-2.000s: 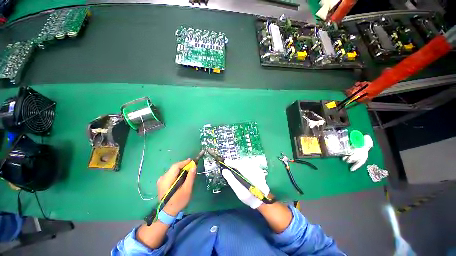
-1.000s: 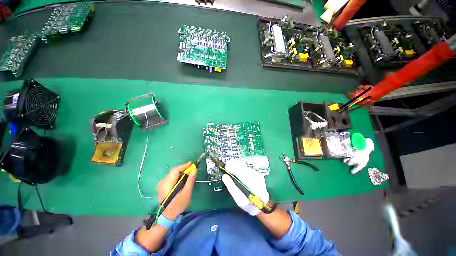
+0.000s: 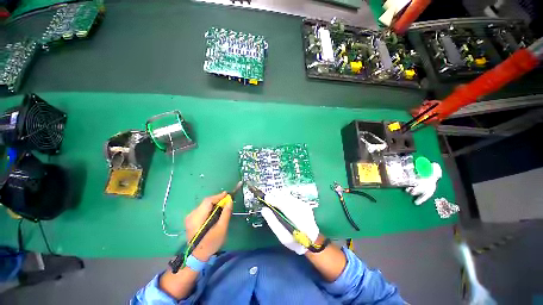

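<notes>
A green circuit board lies on the green mat in front of me, solder side up. My bare left hand, with a blue strap at the wrist, holds a yellow-and-black soldering iron; its tip is at the board's left edge. My right hand, in a white glove, holds a second yellow-and-black iron over the board's lower left, its tip close to the first. A thin solder strand runs from my left hand toward the board. The exact tip contact is too small to tell.
A solder reel and an iron stand are at left, beside black fans. Side cutters, another stand, a green-lidded bottle and a spare glove are at right. Boards lie on the conveyor beyond.
The view has shifted slightly. Both hands keep their irons over nearly the same part of the board; little else has changed.
</notes>
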